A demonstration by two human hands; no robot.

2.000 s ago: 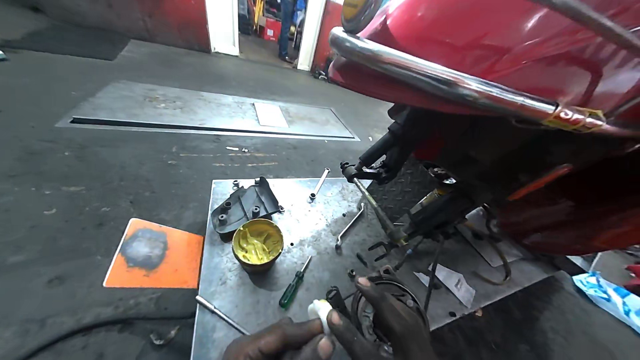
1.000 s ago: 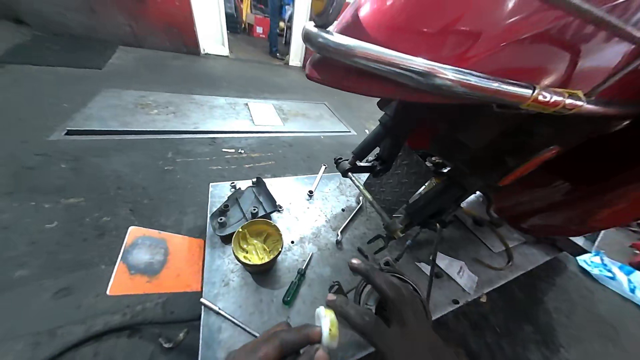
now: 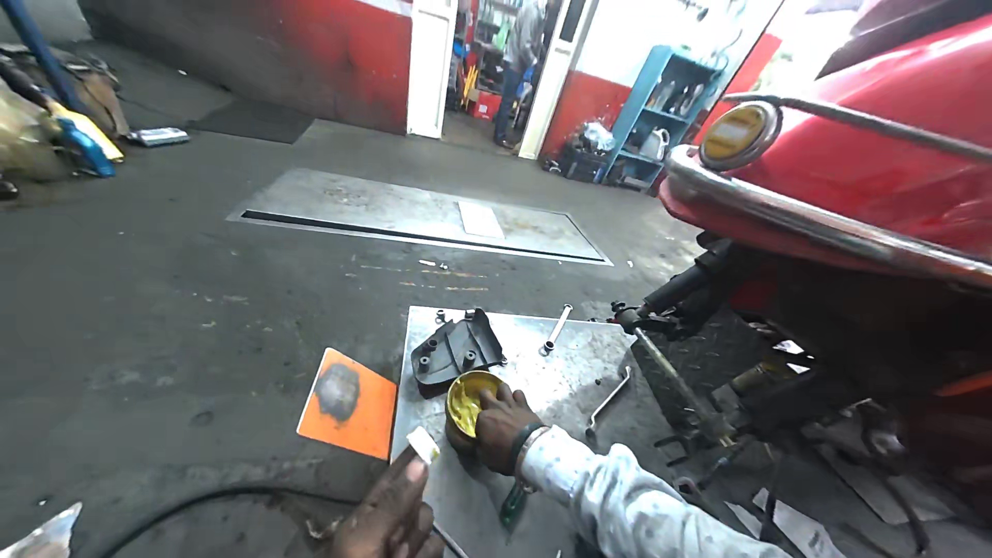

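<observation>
Low at the centre, my left hand (image 3: 387,511) pinches a small white plastic part (image 3: 423,446) with a yellowish smear at its edge. My right hand (image 3: 505,428) reaches into a round tin of yellow grease (image 3: 466,403), its fingertips hidden inside. The tin stands on a metal sheet (image 3: 527,372). Behind it lies a black plastic cover (image 3: 457,349). Partly under my right forearm is a screwdriver with a green handle (image 3: 512,505). Two wrenches lie farther right, one near the back edge (image 3: 556,328) and one near the right side (image 3: 609,403).
A red vehicle body (image 3: 891,170) with a chrome bar (image 3: 806,213) overhangs the right. An orange plate (image 3: 353,403) and a black hose (image 3: 232,492) lie on the floor at left. A person (image 3: 518,70) stands in the far doorway, beside a blue shelf (image 3: 659,116).
My right hand has moved left from beside the ring-shaped part into the grease tin. The white part remains in my left hand. The view has shifted, showing more of the room.
</observation>
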